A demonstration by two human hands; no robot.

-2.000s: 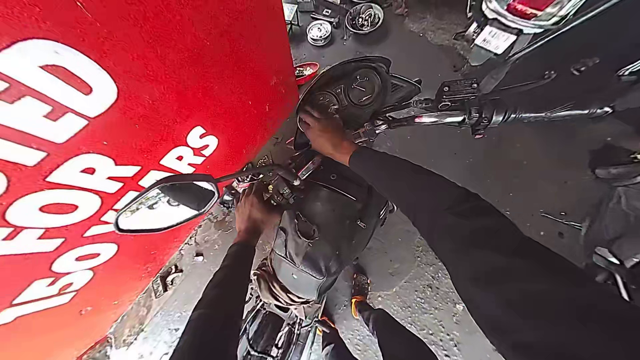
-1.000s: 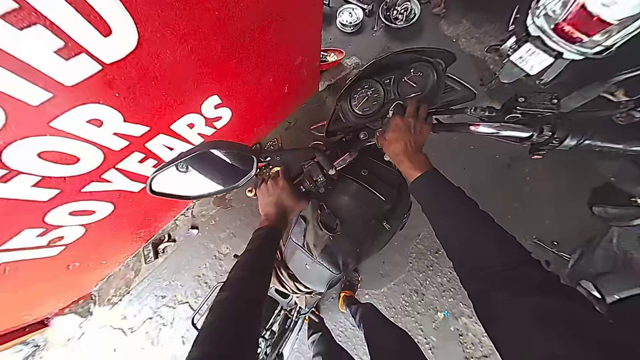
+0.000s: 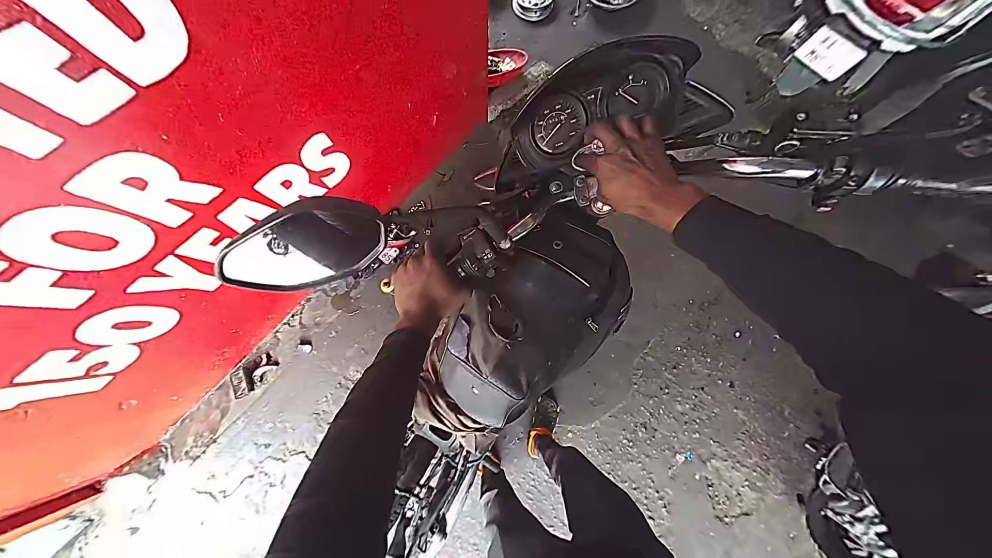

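Note:
A motorcycle stands below me, its black-covered fuel tank point(image 3: 542, 310) at the middle of the view. My left hand point(image 3: 426, 287) is wrapped around the left handlebar grip, beside the switch housing point(image 3: 482, 254) and below the rear-view mirror point(image 3: 302, 244). My right hand point(image 3: 635, 170) lies at the centre of the handlebar, just below the instrument cluster point(image 3: 593, 108). Its fingers are bent near a small metal part point(image 3: 587, 159) at the ignition area; whether they grip it cannot be told. The chrome right side of the handlebar point(image 3: 759, 167) runs off to the right.
A red painted wall point(image 3: 372, 93) with white lettering rises close on the left. Another motorcycle's tail point(image 3: 876, 31) is at the upper right. A red dish of parts point(image 3: 505, 66) and a metal wheel hub point(image 3: 532, 8) lie ahead on rough concrete. Dark machine parts point(image 3: 849, 504) sit lower right.
My right hand has moved from the left edge of the instrument cluster to the handlebar's centre. My left hand stays at the left grip. The view has shifted.

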